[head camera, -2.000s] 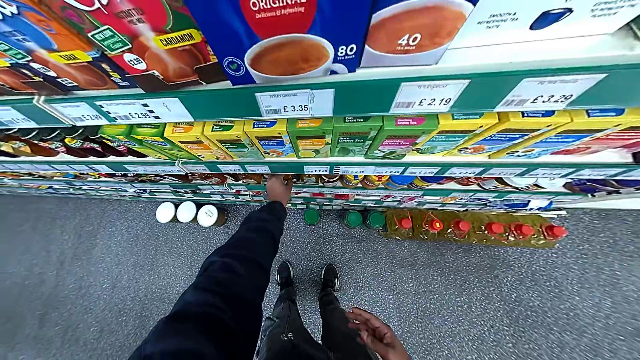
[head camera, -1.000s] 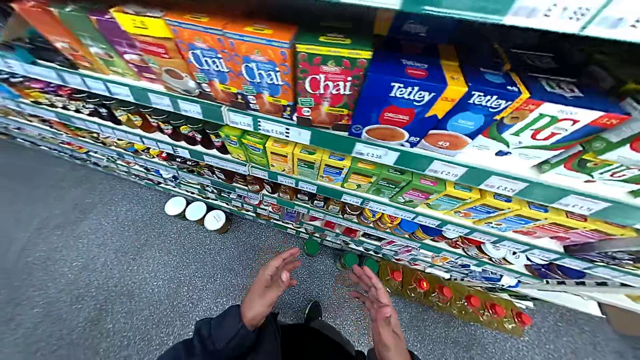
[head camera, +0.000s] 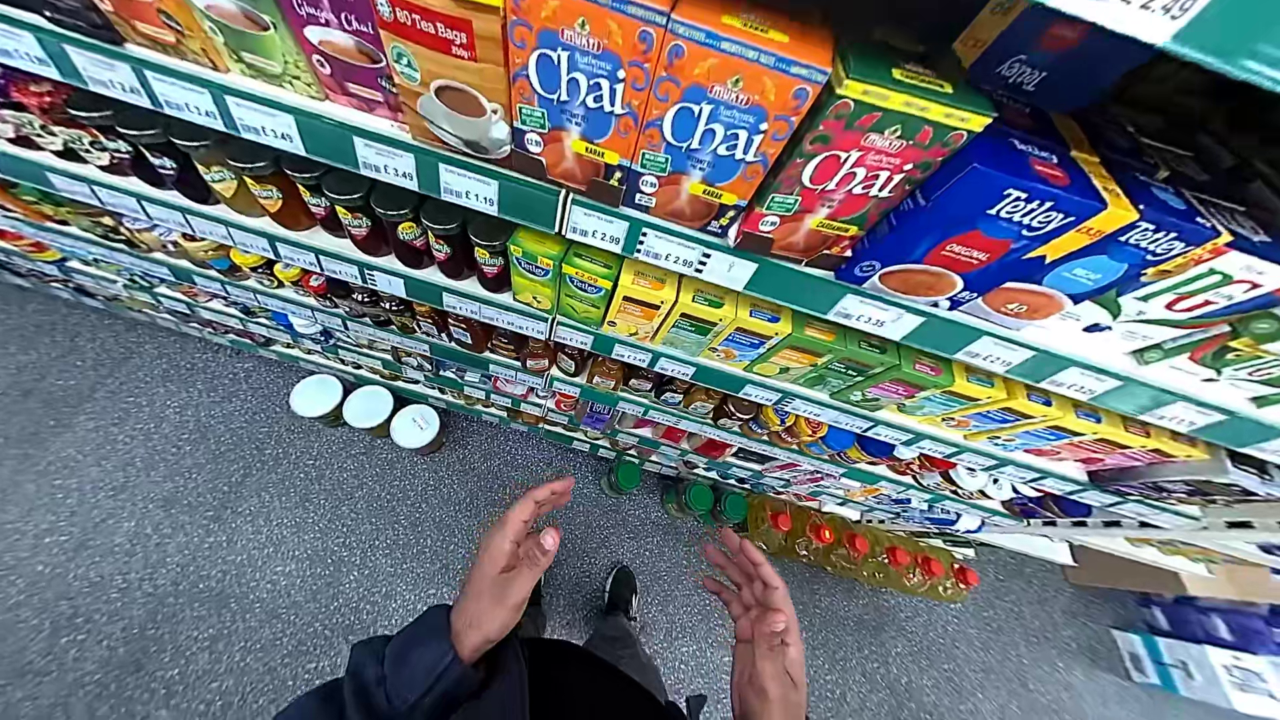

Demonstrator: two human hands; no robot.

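My left hand is raised over the grey floor with fingers apart and holds nothing. To its right, my right hand is also empty, palm turned inward and fingers spread. Just beyond them, green-lidded jars stand on the floor at the foot of the shelving. Beside these jars, a row of oil bottles with red caps runs to the right. White-lidded tubs stand on the floor at the left, apart from my hands.
Green-edged shelves cross the view. They bear Chai boxes, Tetley tea boxes, small yellow and green tea boxes and dark-lidded jars. A cardboard box and purple-and-white packs lie at the lower right.
Two seconds ago my left arm reached to the lower shelves; the hand has since drawn back. My right hand has come up beside it. The view has swung left along the shelving.
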